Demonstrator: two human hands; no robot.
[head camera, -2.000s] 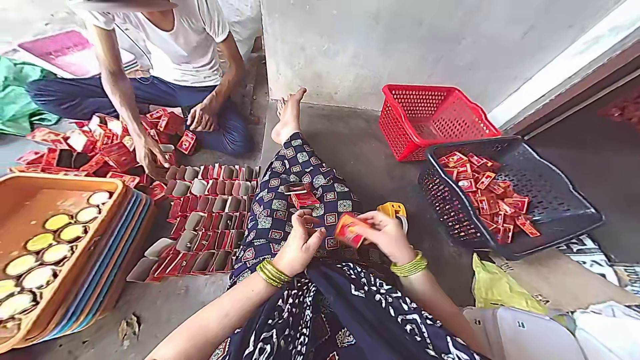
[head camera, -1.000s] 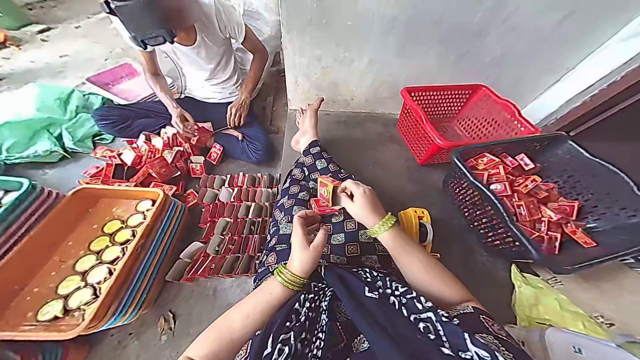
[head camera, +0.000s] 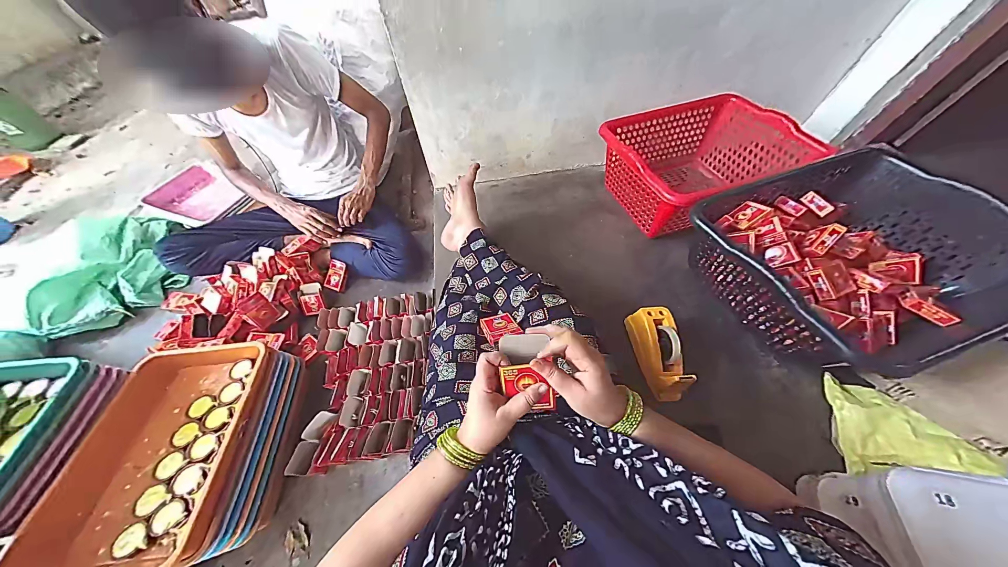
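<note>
Both hands hold one small red cardboard box (head camera: 526, 384) over my lap, its grey-lined flap raised. My left hand (head camera: 490, 403) grips its left side, the thumb across the front. The fingers of my right hand (head camera: 579, 376) are at its right side and by the flap. Another red box (head camera: 501, 327) lies on my patterned trouser leg just beyond. Rows of red boxes with raised flaps (head camera: 370, 374) stand on the floor left of my leg. On the floor to the right is a yellow tape dispenser (head camera: 655, 354).
A black basket (head camera: 756, 315) holding red boxes and a red basket (head camera: 642, 185) are at the right. Left, an orange tray (head camera: 87, 472) holds small round items, atop stacked trays. A seated person (head camera: 307, 150) has both hands near a pile of red boxes (head camera: 260, 307).
My hands, apart two seconds ago with a red box in the right one, are now together on a box with a raised flap. The other person's hands have come closer together.
</note>
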